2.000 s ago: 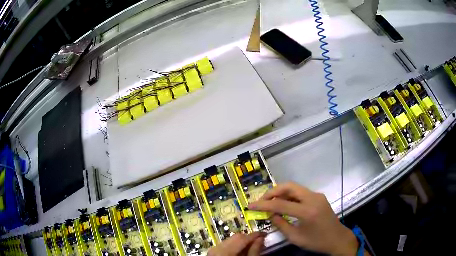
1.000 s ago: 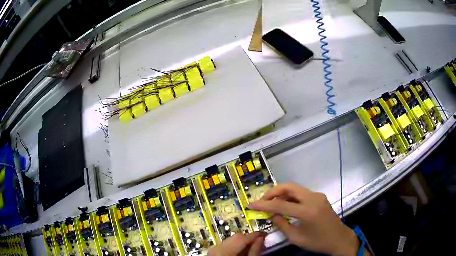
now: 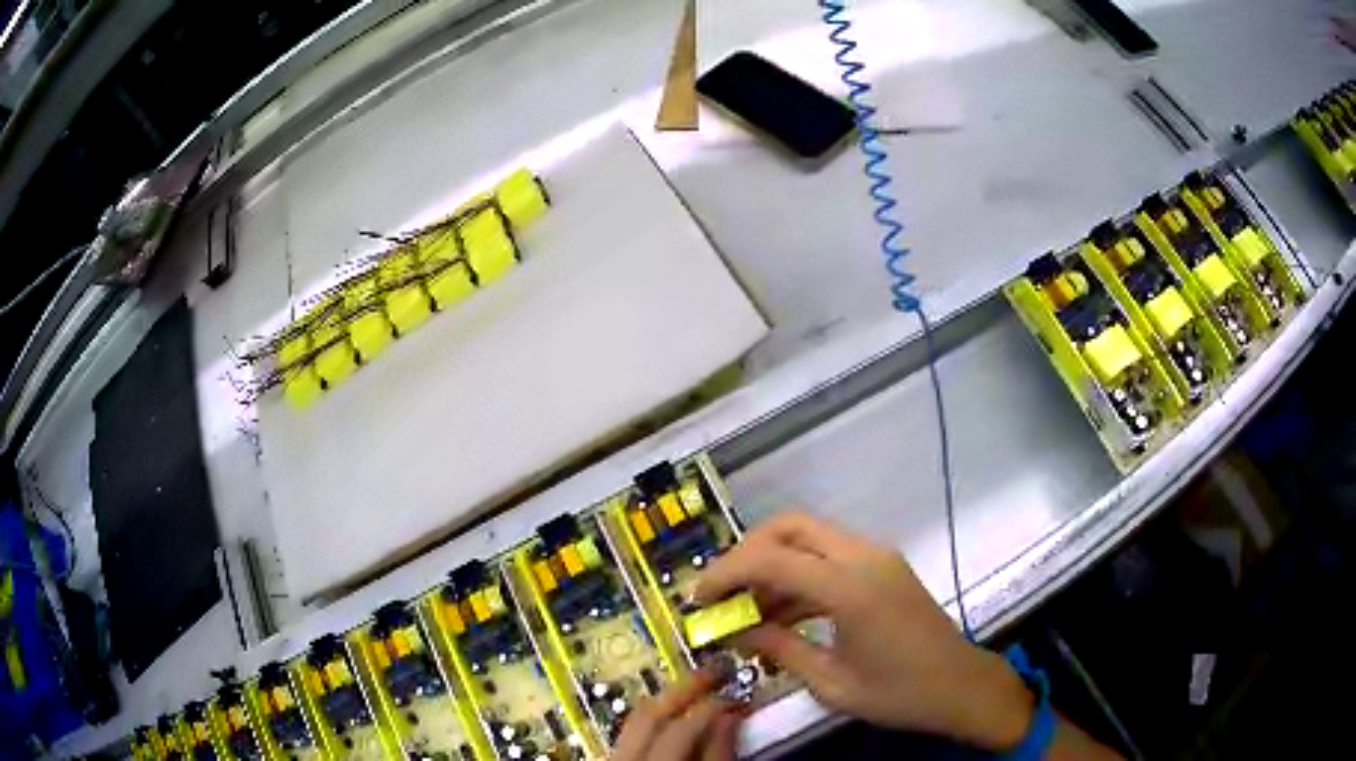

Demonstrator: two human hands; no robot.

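Observation:
A yellow taped transformer [image 3: 721, 620] lies over the rightmost power supply board [image 3: 672, 520] of the near row. My right hand [image 3: 848, 617] holds it between thumb and fingers, with a blue wrist strap [image 3: 1029, 714] on the wrist. My left hand [image 3: 681, 721] is at the near end of the same board, cut off by the bottom edge. Its fingertips are close together just below the transformer; whether they grip a lead is hidden. The transformer's leads cannot be made out.
Rows of yellow transformers [image 3: 409, 283] with dark leads lie on a white pad [image 3: 521, 394]. A phone [image 3: 776, 104] and blue coiled cord [image 3: 885, 193] are beyond. More boards [image 3: 1160, 312] stand at right in the metal-edged channel. A black mat [image 3: 153, 506] and blue bin [image 3: 30, 625] are left.
The view has shifted, so the pad and boards sit further left. The transformer shows more of its yellow face, and my right hand's fingers have lifted and spread around it.

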